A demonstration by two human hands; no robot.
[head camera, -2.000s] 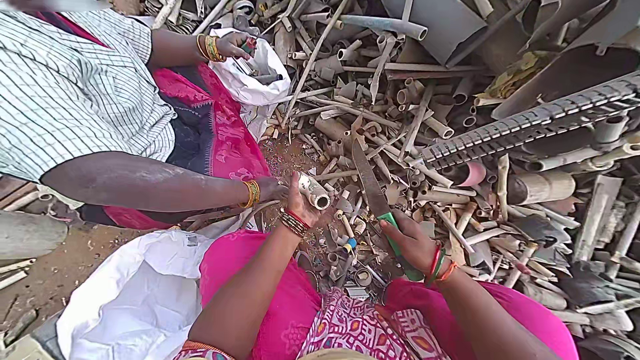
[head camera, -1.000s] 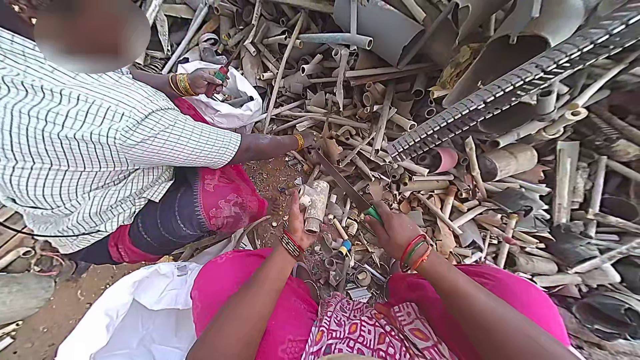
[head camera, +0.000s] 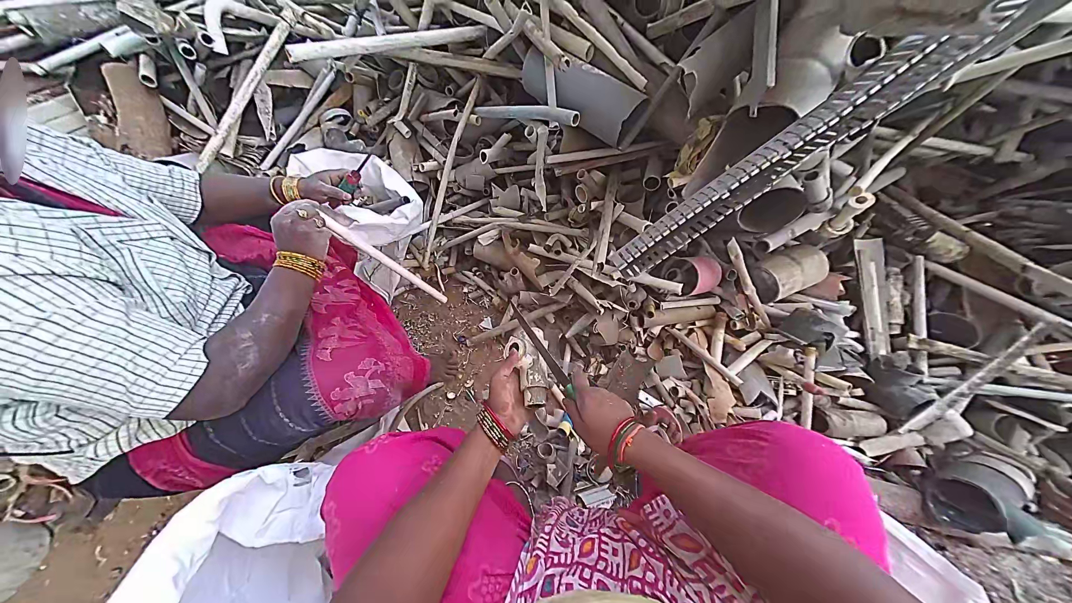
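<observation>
My left hand (head camera: pixel 509 392) grips a short, dirty pale plastic pipe fitting (head camera: pixel 533 373), held upright above the ground between my knees. In my right hand (head camera: pixel 599 417) is the green handle of a long knife, mostly covered by my fingers. Its dark, narrow blade (head camera: pixel 540 345) points up and left, passing close beside the fitting; whether the two touch cannot be told. Small pipe pieces and scraps lie on the soil beneath both hands.
A co-worker sits at the left, holding a thin pale pipe (head camera: pixel 381 255) and a small tool over a white sack (head camera: pixel 381 180). Scrap pipes are heaped ahead and to the right, with a long slotted dark strip (head camera: pixel 754 167) across them. Another white sack (head camera: pixel 243 528) lies by my left knee.
The co-worker's hand, near my knife blade one second ago, is now back at the left with a thin pipe. My knife has come from beside the fitting's right to lie close along it.
</observation>
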